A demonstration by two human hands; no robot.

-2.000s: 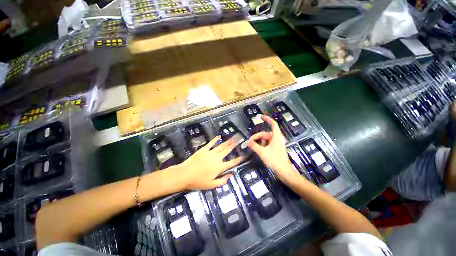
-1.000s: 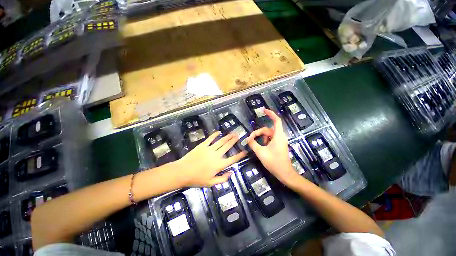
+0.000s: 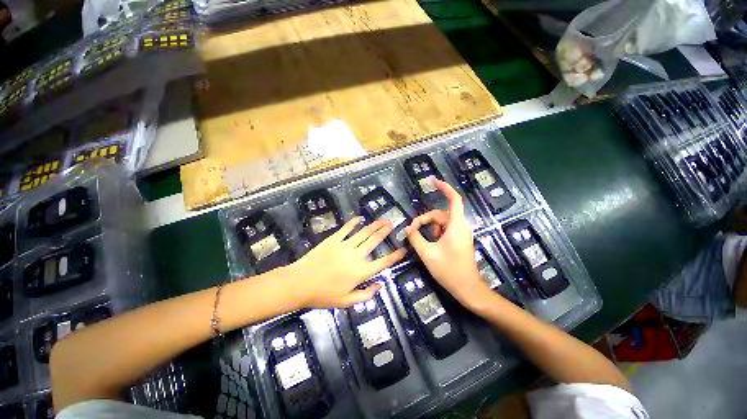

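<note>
Black device housings [image 3: 377, 345] with pale labels lie in two rows in a clear blister tray [image 3: 565, 315]. Several have a pale oval pad at the lower end. My left hand [image 3: 340, 266] lies palm down across the tray, fingers spread, fingertips on the middle housing [image 3: 378, 204] of the far row. My right hand [image 3: 446, 245] has thumb and index finger close together at that housing's lower end, beside its oval pad. Whether a small piece is between them cannot be told. A sheet of small pale pads [image 3: 236, 385] shows at the tray's near left side.
A plywood board [image 3: 328, 82] lies behind the tray. A neighbouring tray of housings [image 3: 115, 237] is at left, with trays of yellow-marked parts [image 3: 57, 78] beyond. A plastic bag [image 3: 610, 49] and another filled tray [image 3: 684, 155] are at right, near a person's leg [image 3: 704, 282].
The view has shifted slightly, with the board now higher in the picture. Both hands stay at the same housing, with very little finger movement.
</note>
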